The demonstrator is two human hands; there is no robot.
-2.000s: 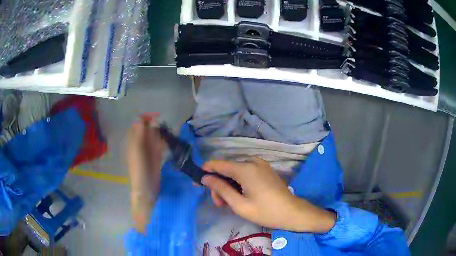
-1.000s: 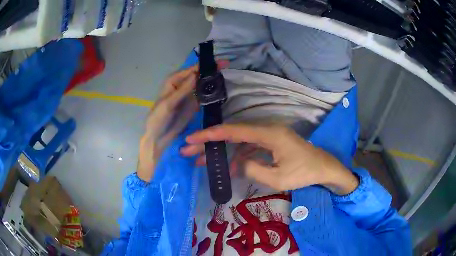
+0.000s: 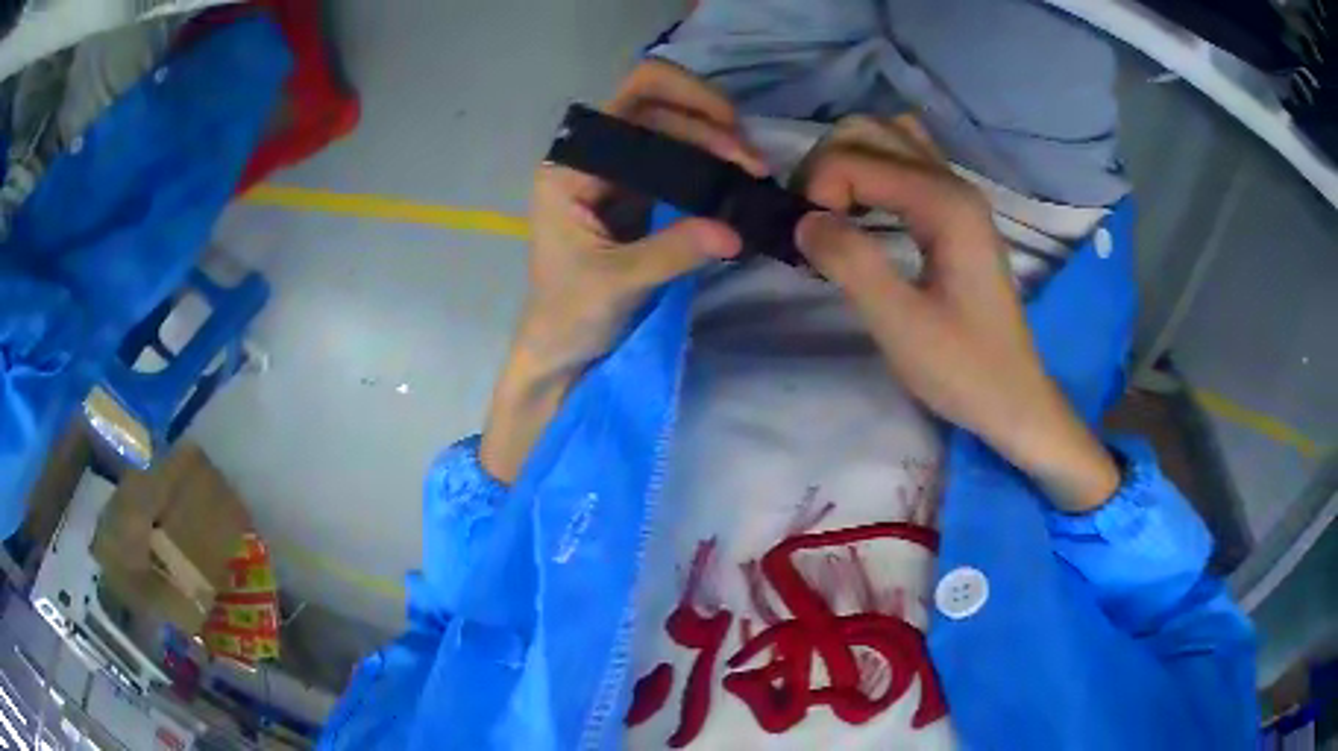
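Observation:
A black watch (image 3: 646, 162) is held over the lap by both hands, tilted, with one strap end pointing up and to the left. My left hand (image 3: 616, 242) grips it around the middle, thumb on the near side and fingers behind. My right hand (image 3: 925, 250) pinches its right end between thumb and fingers. The watch case is dark and partly covered by the fingers, so its details cannot be told. The far end of the strap is hidden by my right hand.
A white foam tray edge (image 3: 1203, 74) crosses the top right. A person's blue sleeve (image 3: 132, 206) is at the left, by a blue stool (image 3: 184, 360). A cardboard box (image 3: 176, 528) stands on the grey floor at the lower left. A yellow line (image 3: 396, 213) runs along the floor.
The watch has turned from upright to slanting and moved up and right. Both hands have closed on it. The view has shifted, so the trays now show less.

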